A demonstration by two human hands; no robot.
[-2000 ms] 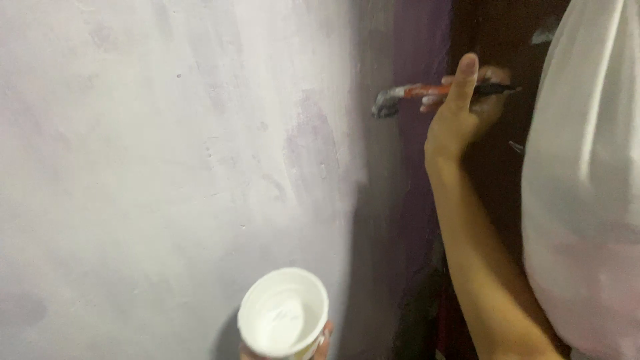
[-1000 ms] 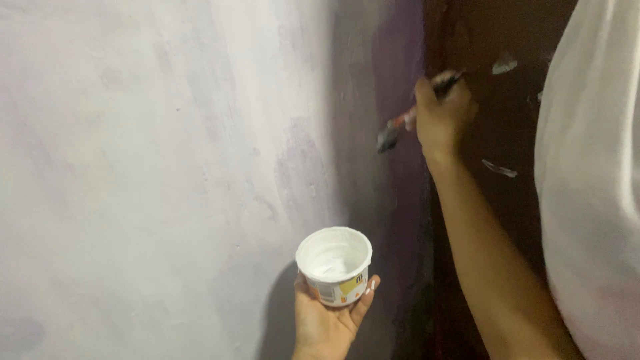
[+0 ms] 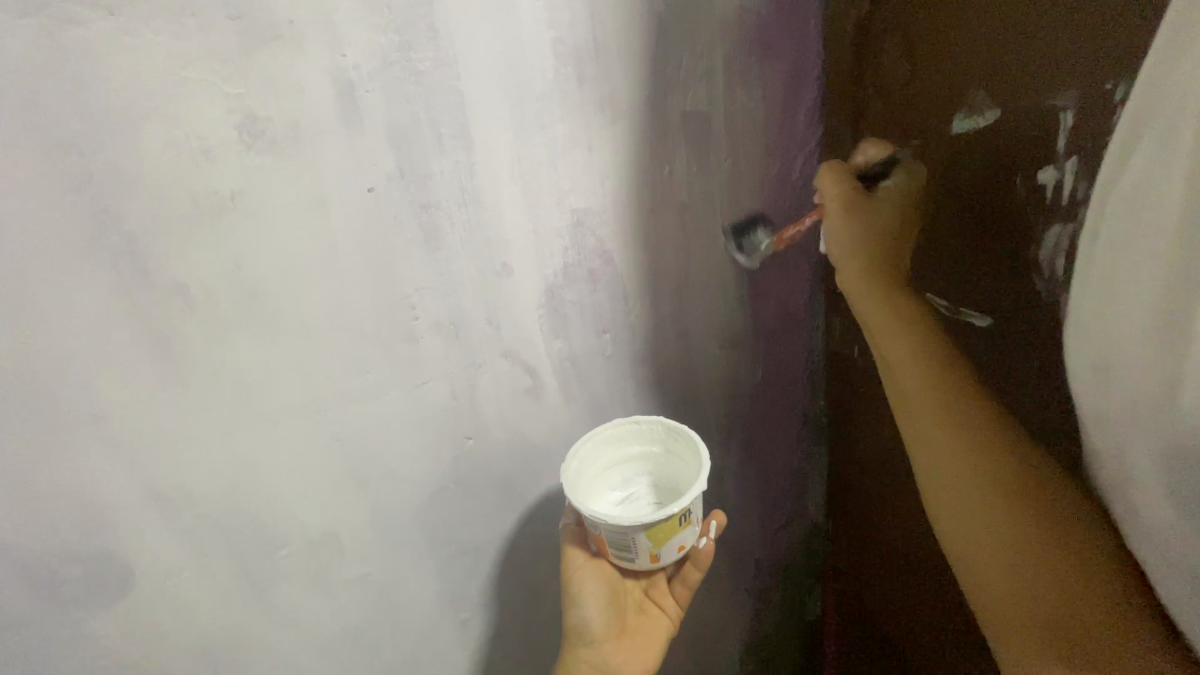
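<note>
My left hand point(image 3: 626, 600) holds a white printed cup point(image 3: 647, 544) from below, with white paint on its inner walls and bottom. The cup's open top tilts toward me, and white specks mark a fingertip. Higher up at the right, my right hand point(image 3: 872, 220) grips a paintbrush point(image 3: 797, 230) with a reddish and black handle. Its bristle head points left at the shadowed purple strip of the wall point(image 3: 375, 281); whether it touches the wall cannot be told. Most of the wall carries streaky whitish paint over purple.
A dark brown panel point(image 3: 900, 450) adjoins the wall's purple edge, with white paint smears on it. Pale fabric point(image 3: 1144, 328) hangs along the right side, near my right forearm. A shadow falls on the wall beside the cup.
The cup and my left hand have come further into view, from the lower edge. The brush, level two seconds ago, now slants with its head lower than its handle.
</note>
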